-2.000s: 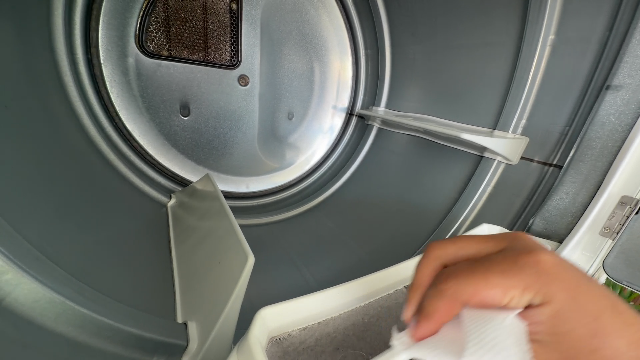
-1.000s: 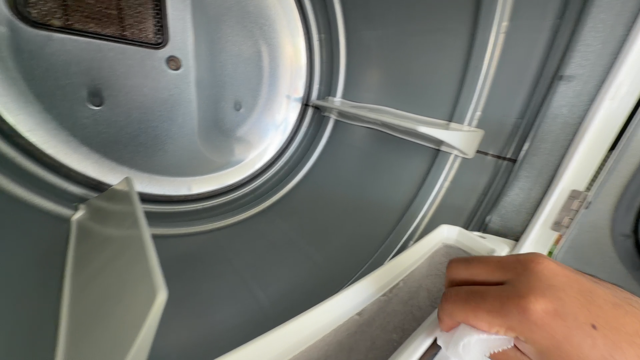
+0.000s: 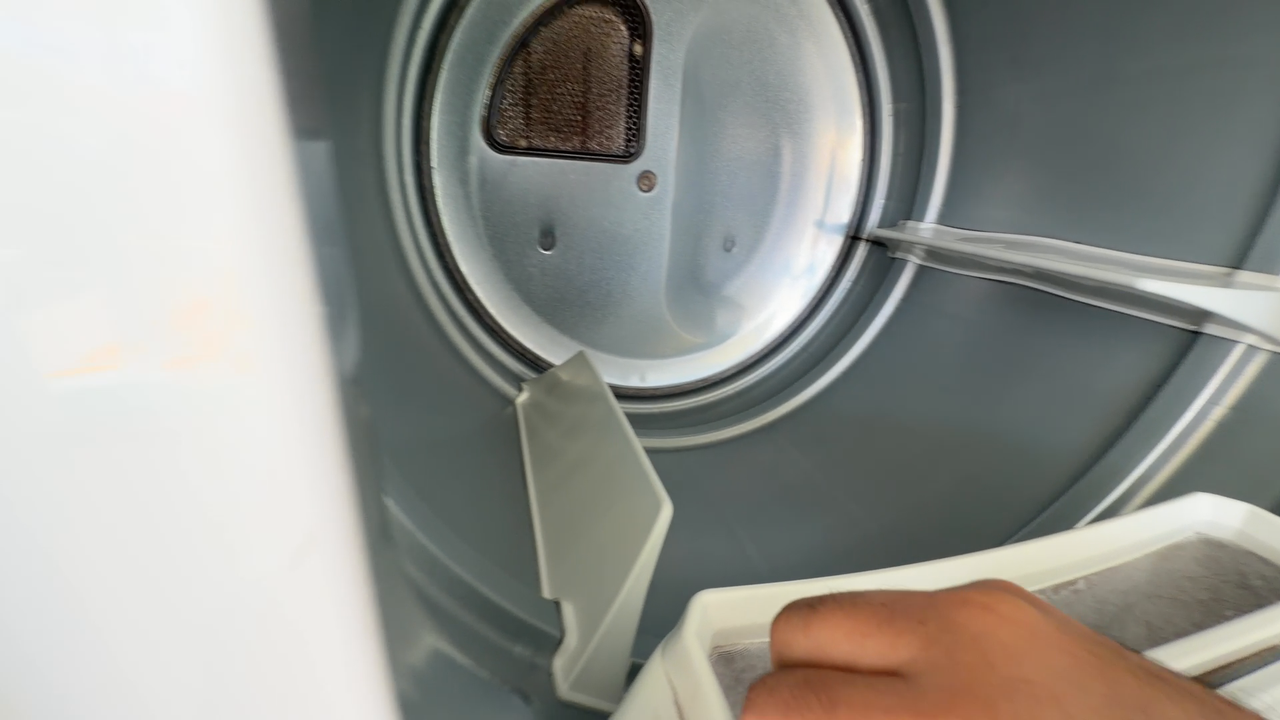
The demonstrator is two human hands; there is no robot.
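My right hand [image 3: 930,660] is at the lower edge of the view, its fingers curled down over the left part of the pale plastic lint-filter housing [image 3: 850,585] at the mouth of a dryer drum. The fingertips and anything in the hand are hidden below the frame. Grey mesh or lint-coloured surface [image 3: 1170,590] shows inside the housing's rim, to the right of the hand. My left hand is not in view.
Behind the hand is the grey dryer drum [image 3: 800,510] with a metal back wall [image 3: 590,290] and a perforated vent [image 3: 570,85]. One pale drum baffle [image 3: 600,500] rises at lower centre, another baffle [image 3: 1080,270] at right. A blurred white panel [image 3: 160,360] fills the left side.
My right hand has moved left along the filter housing. The white cloth or paper seen in it earlier is out of sight. The view has shifted left, bringing in the white panel.
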